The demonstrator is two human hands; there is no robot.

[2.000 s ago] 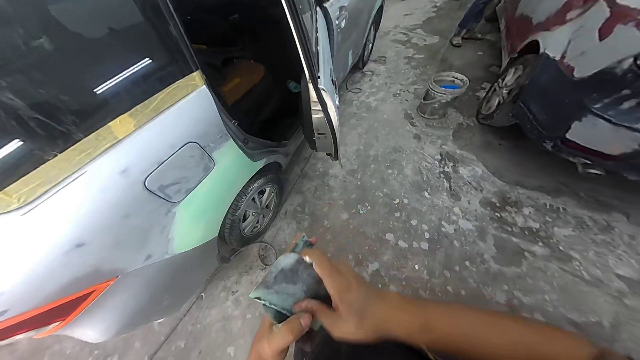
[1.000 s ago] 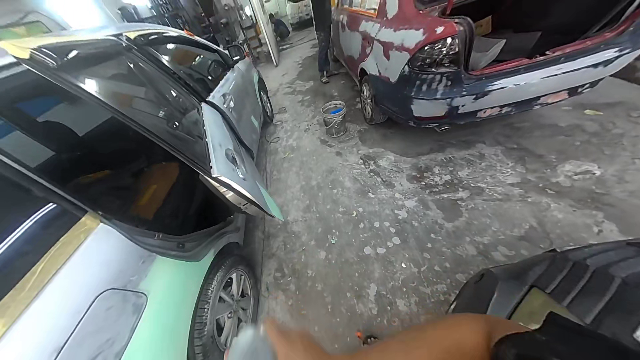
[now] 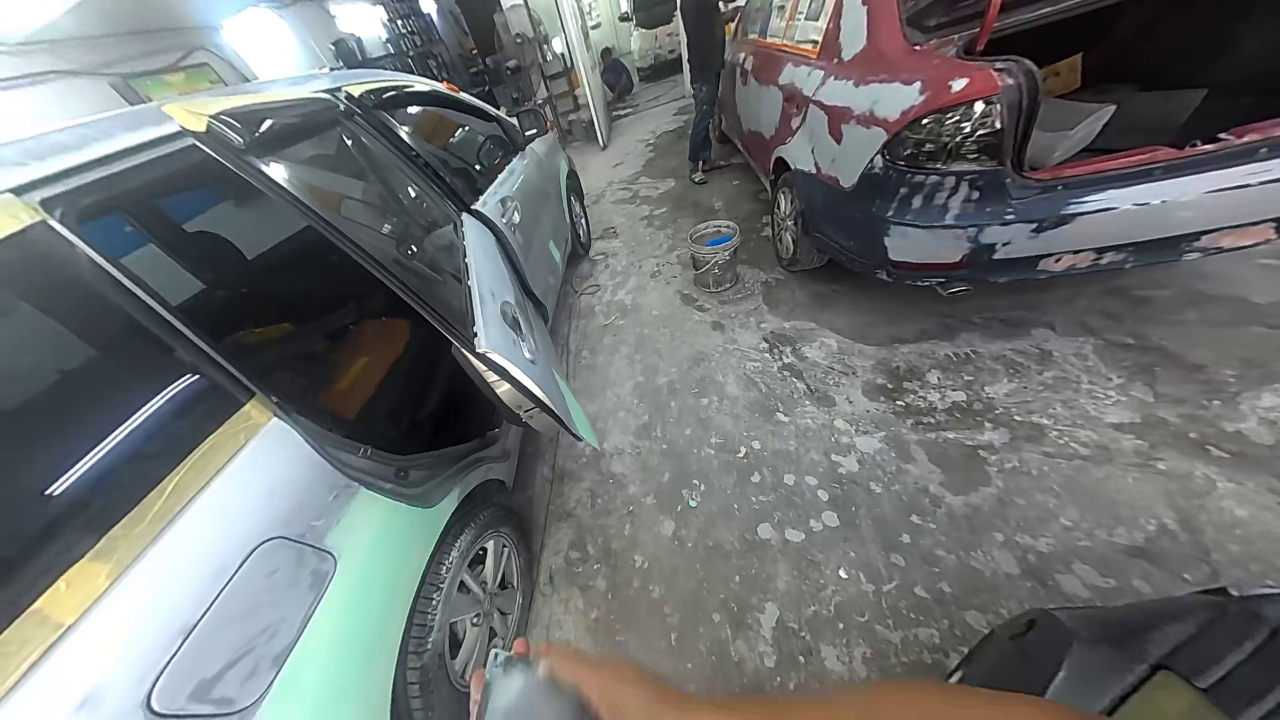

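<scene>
At the bottom edge of the head view, my right hand (image 3: pixel 590 678) lies over a grayish block-like thing (image 3: pixel 530 692), blurred and cut off by the frame. Only fingertips of my left hand (image 3: pixel 477 692) show, at the left side of that thing. Both hands are in front of the rear wheel (image 3: pixel 485 605) of a silver car, whose rear fender (image 3: pixel 370 570) has a light green patch around the wheel arch. Left of it sits the closed fuel door (image 3: pixel 245 628). Yellow masking tape (image 3: pixel 165 505) runs below the rear side window.
The silver car's rear door (image 3: pixel 520 340) stands open over the concrete floor (image 3: pixel 700 530). Ahead is a bucket (image 3: pixel 714 258) with something blue. A red and dark blue car (image 3: pixel 930 215) with its trunk open stands right, a person (image 3: pixel 704 80) beside it. A dark ribbed object (image 3: pixel 1130 640) lies lower right.
The view has swung up and to the right since the first frame. My hands, holding the grayish thing in full view two seconds ago, now show only at the bottom edge.
</scene>
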